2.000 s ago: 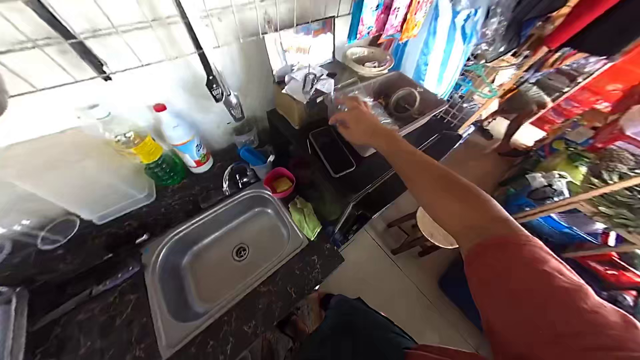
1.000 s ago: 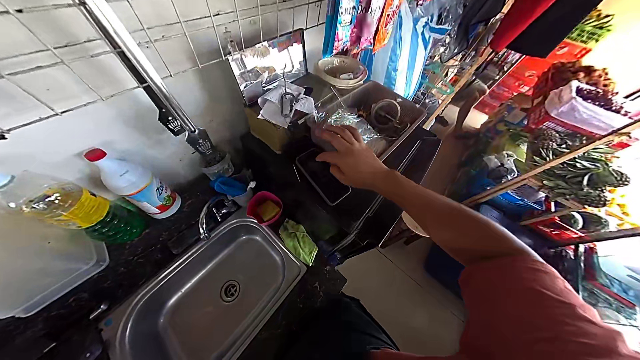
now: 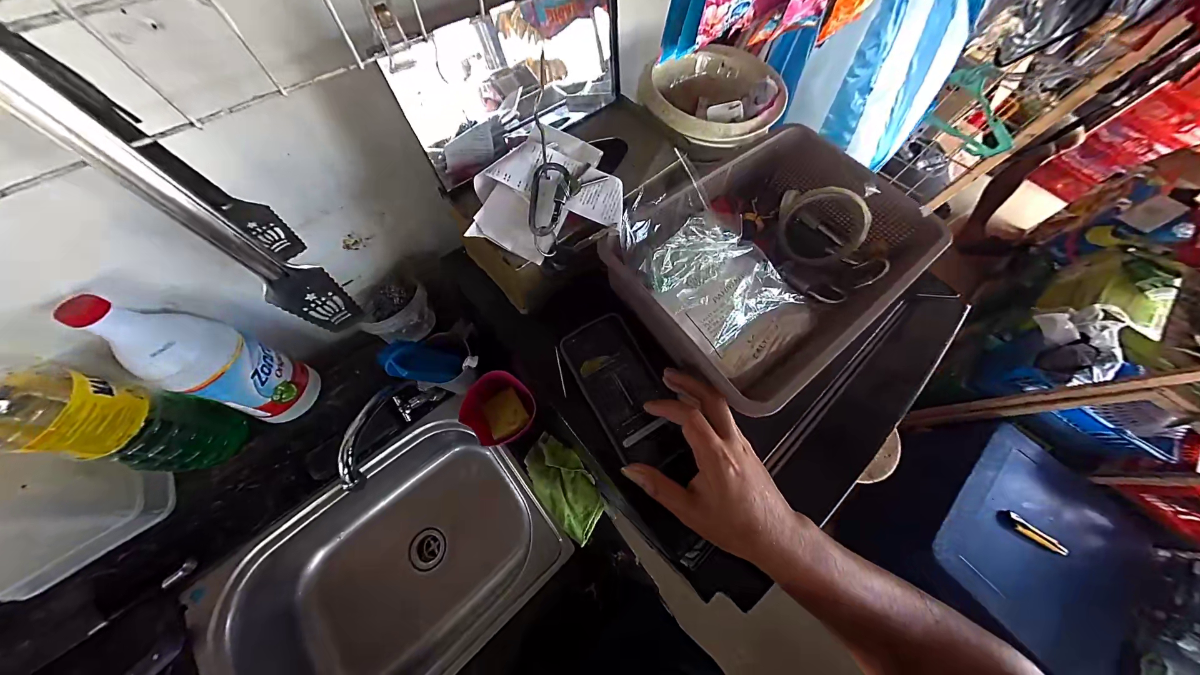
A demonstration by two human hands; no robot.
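Note:
My right hand (image 3: 717, 469) is over the lower end of a dark smartphone (image 3: 614, 375) that lies on a black surface. Its fingers are spread with nothing gripped between them; whether the fingertips touch the phone is unclear. Just beyond the hand stands a brown plastic basket (image 3: 844, 337), which holds clear plastic packaging (image 3: 717, 281), a roll of tape (image 3: 825, 225) and scissors (image 3: 830, 286). Papers on a metal clip (image 3: 548, 197) are left of the basket. My left hand does not show.
To the left are a steel sink (image 3: 375, 562) with a faucet (image 3: 361, 431), a red cup with a sponge (image 3: 499, 409), a green cloth (image 3: 565, 487), a white bottle (image 3: 187, 356) and a green-and-yellow bottle (image 3: 112, 417). Metal tongs (image 3: 206, 202) hang at the wall. A blue lid-like surface (image 3: 1041, 553) lies low right.
My right hand has drawn back from the basket's near corner and is now over the phone. The view has moved closer to the basket.

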